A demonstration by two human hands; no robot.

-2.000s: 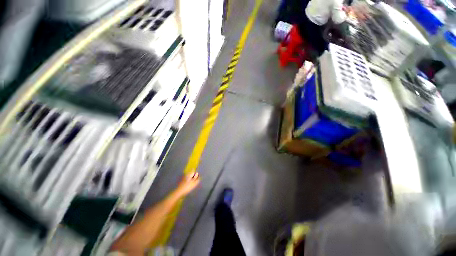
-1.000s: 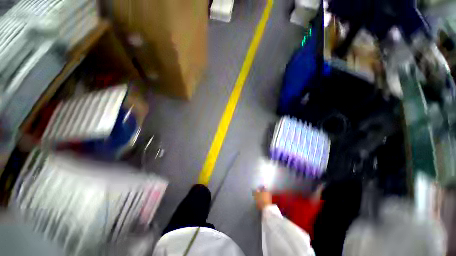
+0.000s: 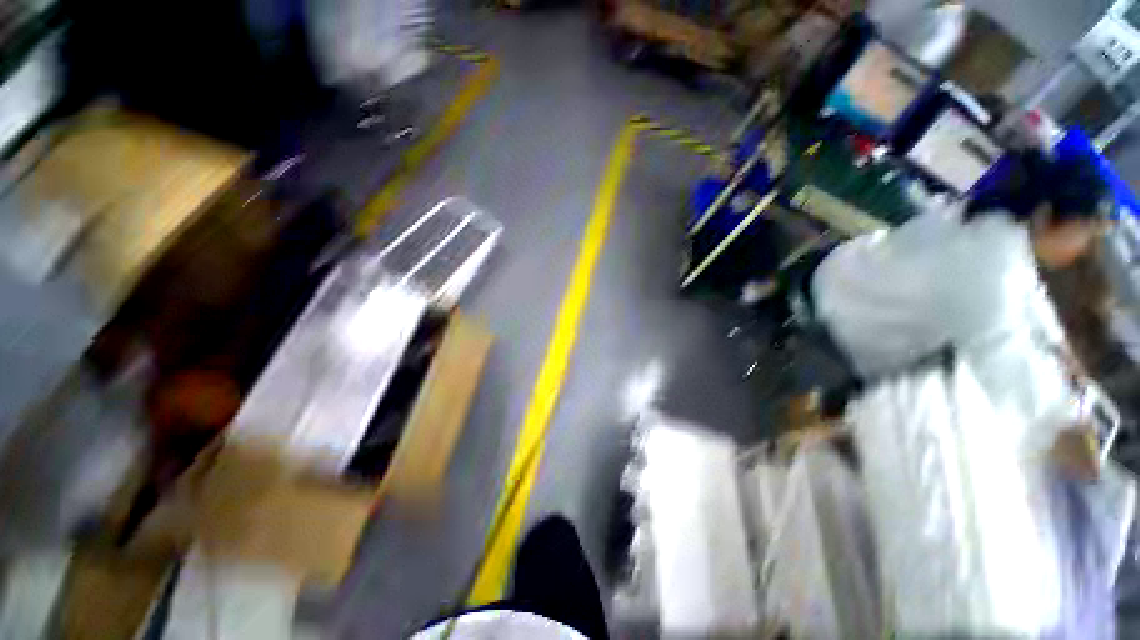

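Neither of my hands is in the picture. My dark-clad leg or shoe [image 3: 555, 569] and a bit of my white garment [image 3: 510, 626] show at the bottom edge. In front lies the grey floor [image 3: 506, 313] with a yellow tape line [image 3: 569, 319] running away from me. A long pale cart or trolley-like frame [image 3: 344, 350] stands to the left of the line, with brown cartons [image 3: 440, 406] beside it. The picture is blurred.
Tall white stacks or wrapped bundles [image 3: 694, 525] stand close on the right. A person in a pale top [image 3: 919, 294] leans behind them. A blue and dark wheeled frame [image 3: 731, 206] is farther off on the right. A tan carton [image 3: 144, 188] is at the left.
The view has moved on along the floor aisle. The hand seen at the bottom in both earlier frames is gone. The purple-white stack is gone from view; the pale cart and white bundles now show.
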